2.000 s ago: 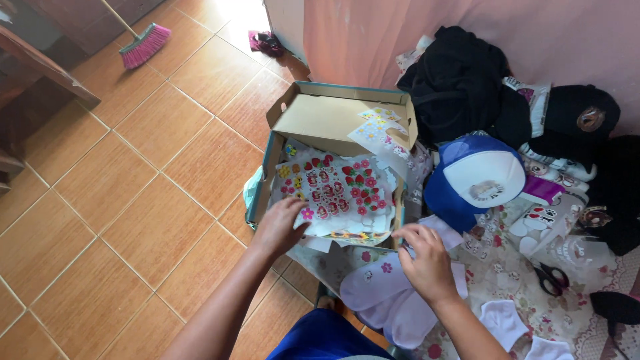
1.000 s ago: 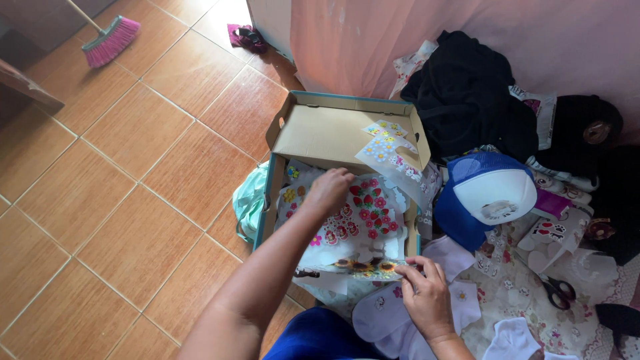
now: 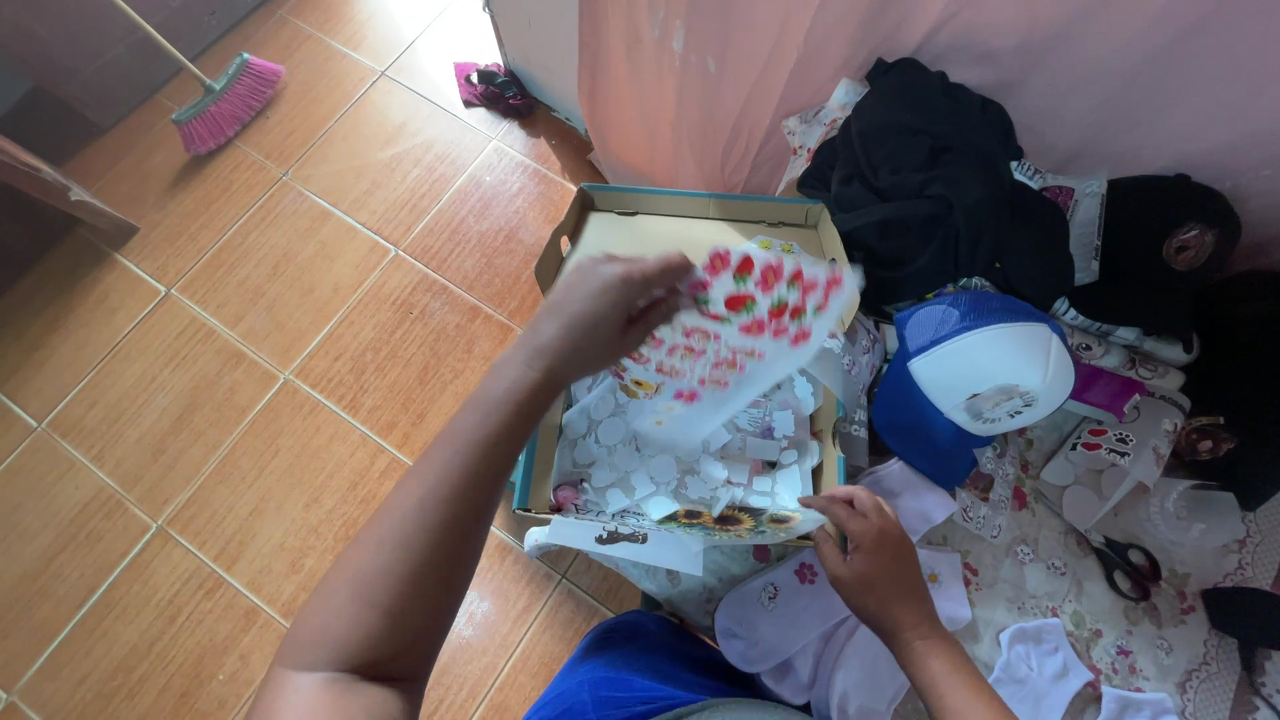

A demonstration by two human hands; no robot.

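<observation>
My left hand (image 3: 625, 305) holds up a clear transfer sheet (image 3: 745, 325) printed with strawberries and pink flowers, pinched at its left edge and blurred by motion. It hangs over an open cardboard box (image 3: 830, 440). Inside the box lie many small white cut-out pieces (image 3: 610, 455). My right hand (image 3: 862, 550) is at the box's lower right corner, its fingers pinching the edge of a sheet with sunflowers (image 3: 730, 520). Below that corner lie white socks (image 3: 775, 620) with small paw and flower prints.
A blue and white cap (image 3: 985, 375), black clothing (image 3: 920, 180) and black-handled scissors (image 3: 1125, 565) lie on the flowered cloth (image 3: 1060, 520) at right. A pink curtain (image 3: 690, 100) hangs behind. A pink broom (image 3: 230, 105) stands on the tiled floor (image 3: 320, 350).
The strawberry sheet lay flat in the box and is now lifted in my left hand, baring the white pieces beneath. My right hand remains at the box's near right corner.
</observation>
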